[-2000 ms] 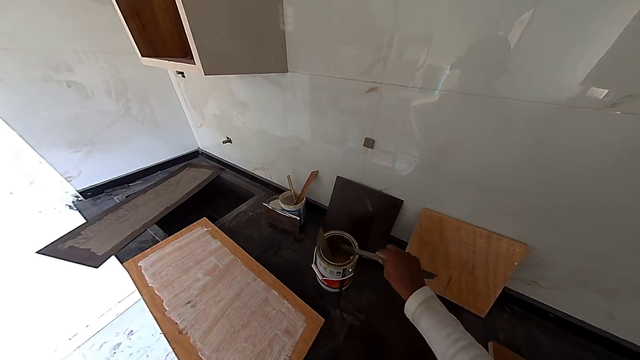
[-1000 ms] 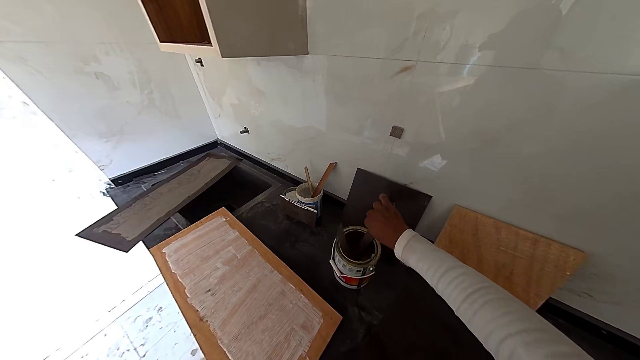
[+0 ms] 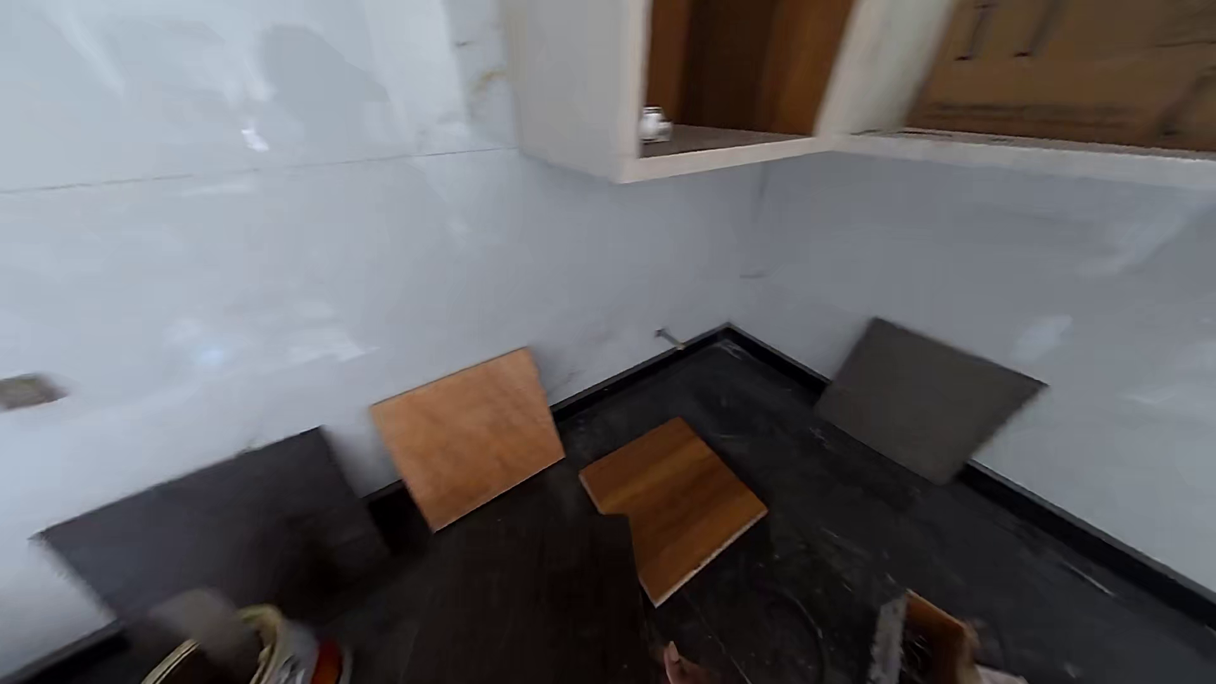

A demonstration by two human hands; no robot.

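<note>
At the bottom edge, a fingertip of what seems to be my right hand (image 3: pixel 679 668) shows beside the lower right side of a dark brown panel (image 3: pixel 532 589); the rest of it is out of frame, so its grip cannot be told. My left hand is not in view. The dark panel overlaps part of a glossy wood-grain board (image 3: pixel 679 503). An open metal can (image 3: pixel 304 655) is cut off at the lower left, with a blurred greyish shape above its rim. Behind it a dark panel (image 3: pixel 218 513) leans on the wall.
A light plywood piece (image 3: pixel 470 432) leans on the wall left of the corner, and a dark grey panel (image 3: pixel 926 399) leans to the right. A wood-coloured object (image 3: pixel 936 632) lies at the lower right on the black countertop (image 3: pixel 807 570). Open cabinets (image 3: pixel 731 157) hang above.
The view has swung far to the right. One second ago my right hand was at the leaning dark panel, behind the can. The central dark brown panel did not show in the earlier frames.
</note>
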